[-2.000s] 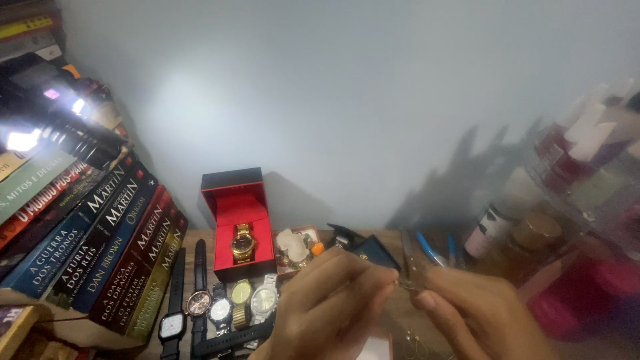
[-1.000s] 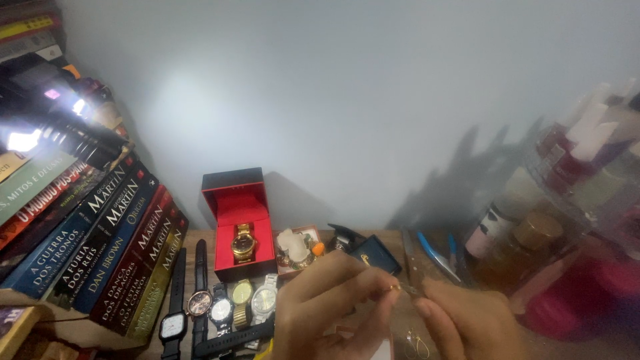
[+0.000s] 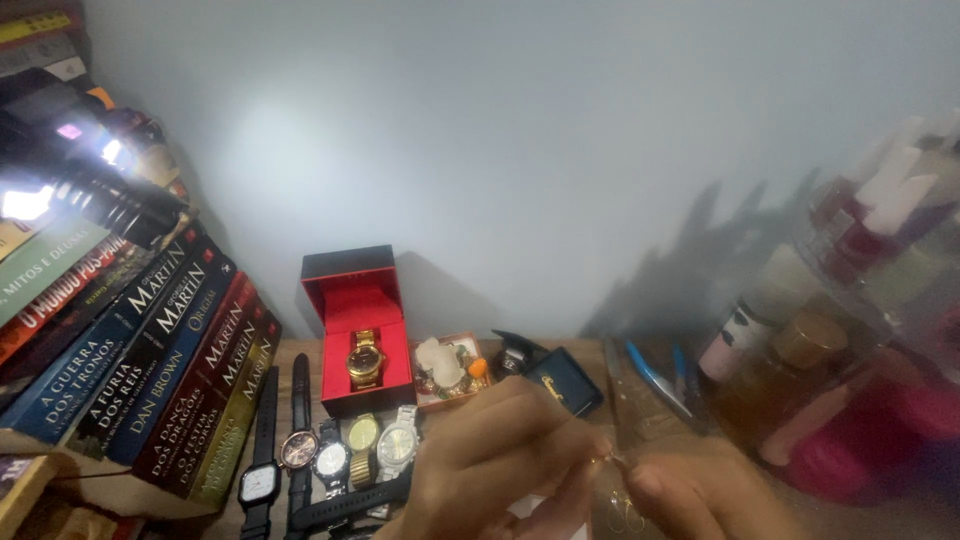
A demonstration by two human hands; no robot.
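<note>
At the bottom centre, my left hand (image 3: 502,457) pinches a tiny gold-coloured piece (image 3: 596,457) between thumb and finger. Close by on its right, my blurred right hand (image 3: 697,487) pinches something thin and metallic, whose kind I cannot tell, against the same spot. Thin gold wire loops (image 3: 624,514) lie on the wooden surface below and between the hands. Left of my left hand are several wristwatches, among them a silver one (image 3: 397,444) and a gold one (image 3: 363,442). A gold watch (image 3: 365,361) sits in an open red-lined box (image 3: 360,277) behind them.
Stacked books (image 3: 150,360) and a bright lamp (image 3: 112,195) stand at left. Behind the hands are a small box of beaded jewellery (image 3: 450,367), a dark blue case (image 3: 566,379) and blue-handled pliers (image 3: 652,375). Bottles (image 3: 810,337) and clear containers stand at right, before the wall.
Both hands stay close together at bottom centre, with small shifts of the fingers. The watches and boxes have not moved.
</note>
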